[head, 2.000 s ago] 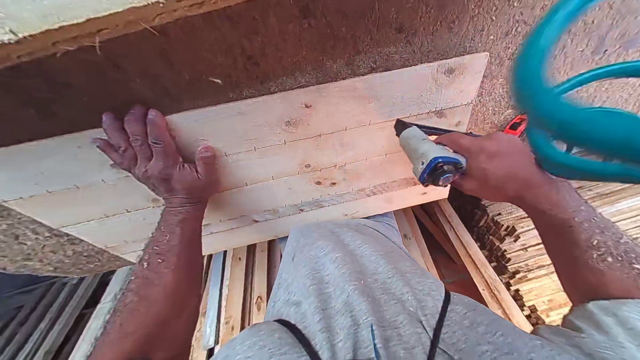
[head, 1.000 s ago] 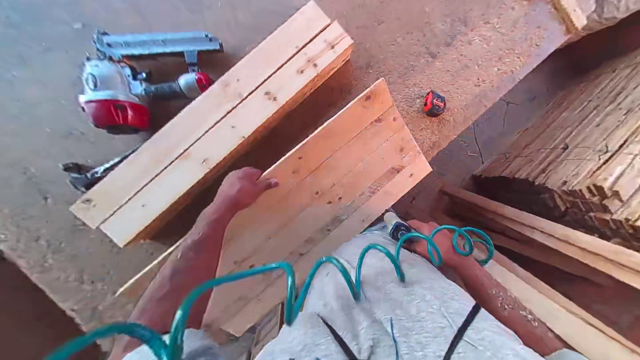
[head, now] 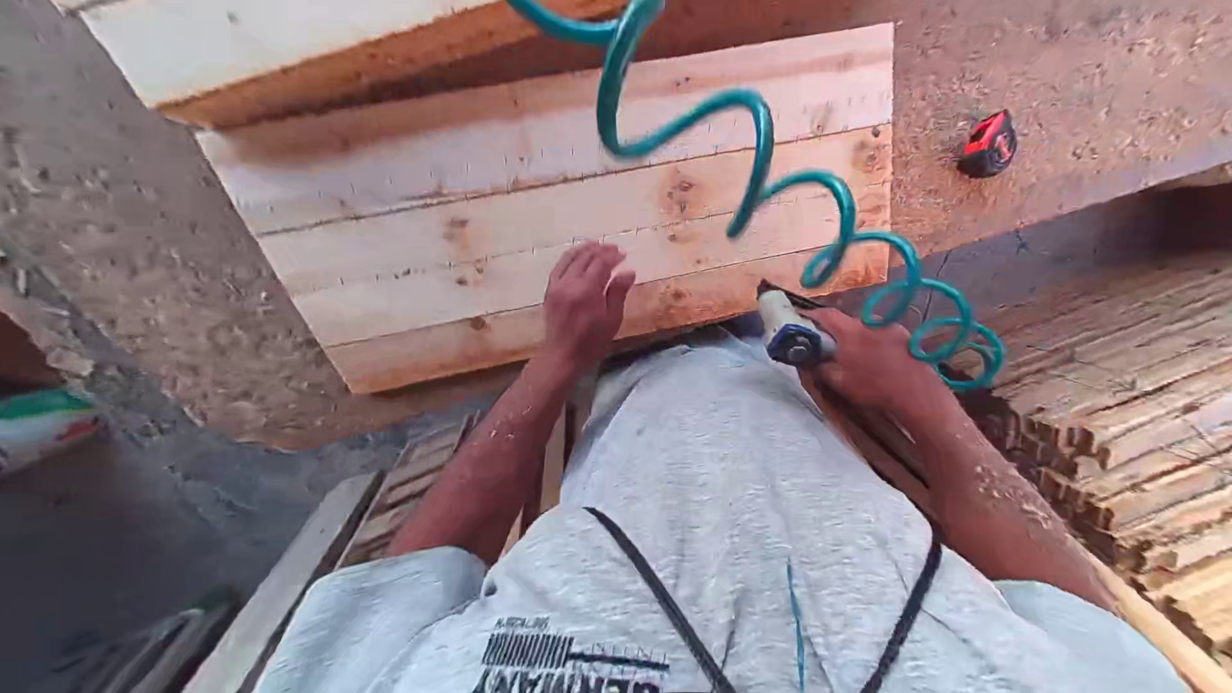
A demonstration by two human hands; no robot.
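A panel of several pale wooden boards laid side by side (head: 568, 236) rests on the worktable, with rows of small marks across its face. My left hand (head: 584, 300) lies over the panel's near part, fingers slightly apart and holding nothing. At the panel's near right edge, my right hand (head: 866, 361) grips a pneumatic nailer (head: 791, 327), its nose over the lowest board. A teal coiled air hose (head: 760, 173) loops across the panel and down to the right hand.
Further thick boards (head: 279, 48) lie beyond the panel at upper left. A red and black tape measure (head: 989, 144) sits on the dusty worktable (head: 1068, 87). Stacked wooden slats (head: 1145, 414) stand at the right, and more lumber (head: 298, 577) is below the table's near edge at left.
The panel, tilted in the view a second ago, now lies nearly crosswise. My left hand has gone from its far edge to its near part. The view has shifted strongly.
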